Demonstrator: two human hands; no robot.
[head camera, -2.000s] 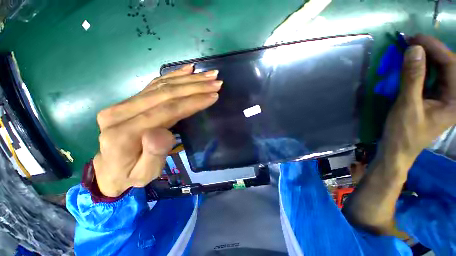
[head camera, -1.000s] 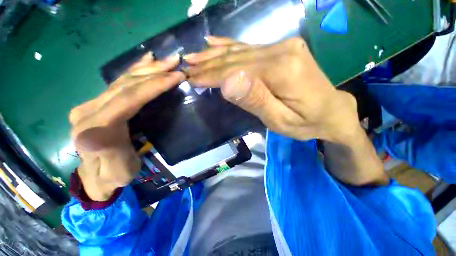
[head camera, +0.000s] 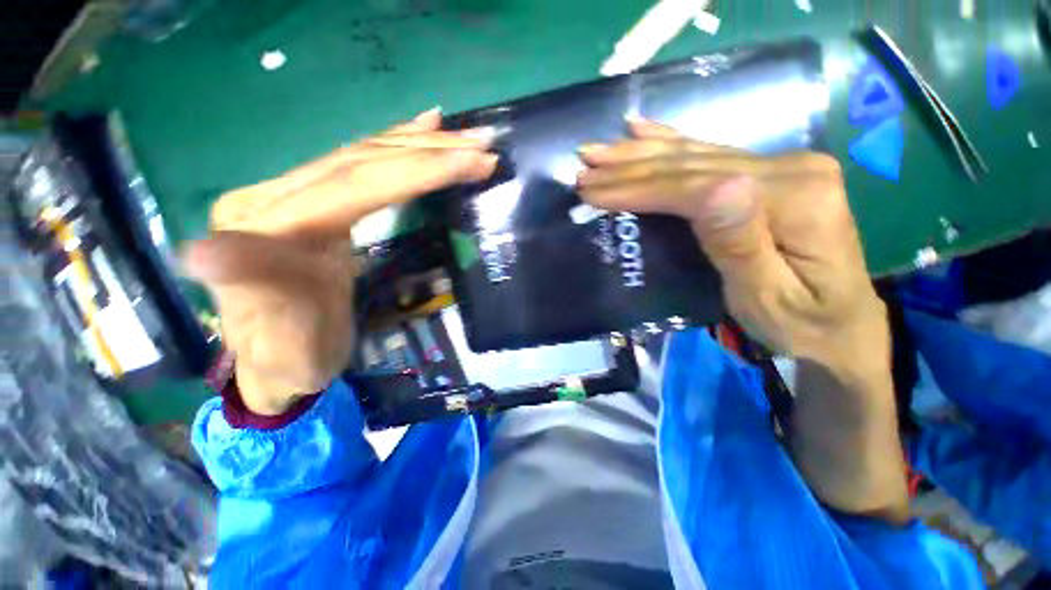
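Note:
A glossy black display panel (head camera: 542, 282) lies tilted over the opened tablet inner assembly (head camera: 530, 367). It shows bright reflections, lit white text and a small white label. My left hand (head camera: 311, 248) lies with its fingertips on the panel's upper left part; its thumb is blurred. My right hand (head camera: 749, 219) rests its fingertips on the panel near the middle, beside the label. Neither hand is closed around anything. The inner assembly shows boards, an orange strip and a silver-white battery below and left of the panel.
A second opened tablet (head camera: 104, 288) lies at the left, above clear wrap. Blue triangular picks (head camera: 878, 148) and thin tweezers (head camera: 931, 101) lie on the green mat at the right. A pale strip (head camera: 655, 35) is behind the panel. Another person's blue sleeve (head camera: 980, 380) shows at right.
My right hand has come from the blue picks onto the panel, beside my left hand. White text now shows lit on the panel, which was dark before.

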